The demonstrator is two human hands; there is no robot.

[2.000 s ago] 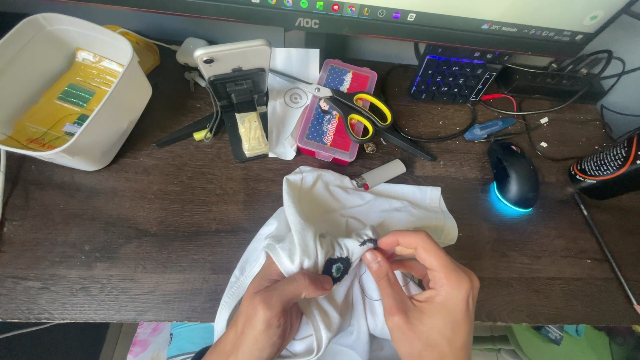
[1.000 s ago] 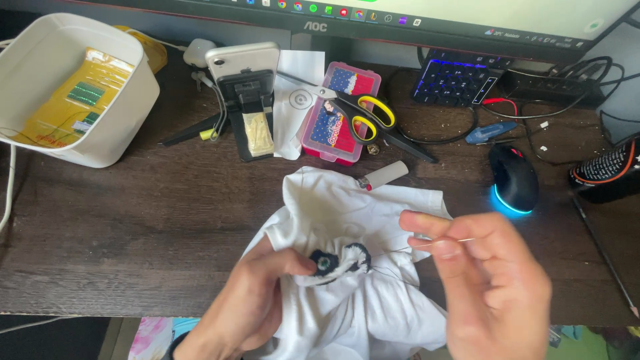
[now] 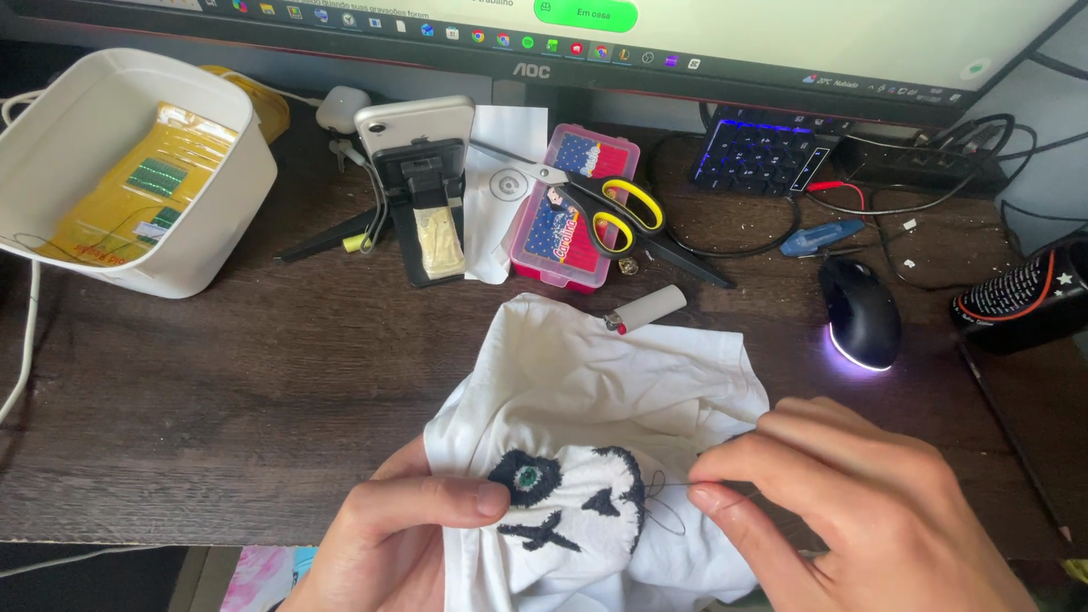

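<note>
My left hand (image 3: pixel 408 527) grips a white cloth garment (image 3: pixel 578 365), its thumb on the front and its fingers behind the fabric. Beside that thumb is black embroidery (image 3: pixel 527 478) with a small green centre, and more black stitching curves to the right. A dark thread (image 3: pixel 667 501) loops loosely from the stitched edge toward my right hand (image 3: pixel 816 501). There the thumb and forefinger pinch together on the thread; whether a needle is between them cannot be seen clearly. The garment lies over the desk's front edge.
Behind the cloth lie a white lighter (image 3: pixel 650 308), scissors (image 3: pixel 608 204) on a pink plastic box (image 3: pixel 552 276), and a phone (image 3: pixel 416 127) on a stand. A white bin (image 3: pixel 212 212) stands left. At right are a mouse (image 3: pixel 860 314), a seam ripper-like blue tool (image 3: pixel 820 238) and a black can (image 3: pixel 1024 297).
My right hand went from the embroidery out to the right, holding a thin needle-like item one second ago, and is now lower and nearer the cloth. The embroidered part is spread flatter and shows more.
</note>
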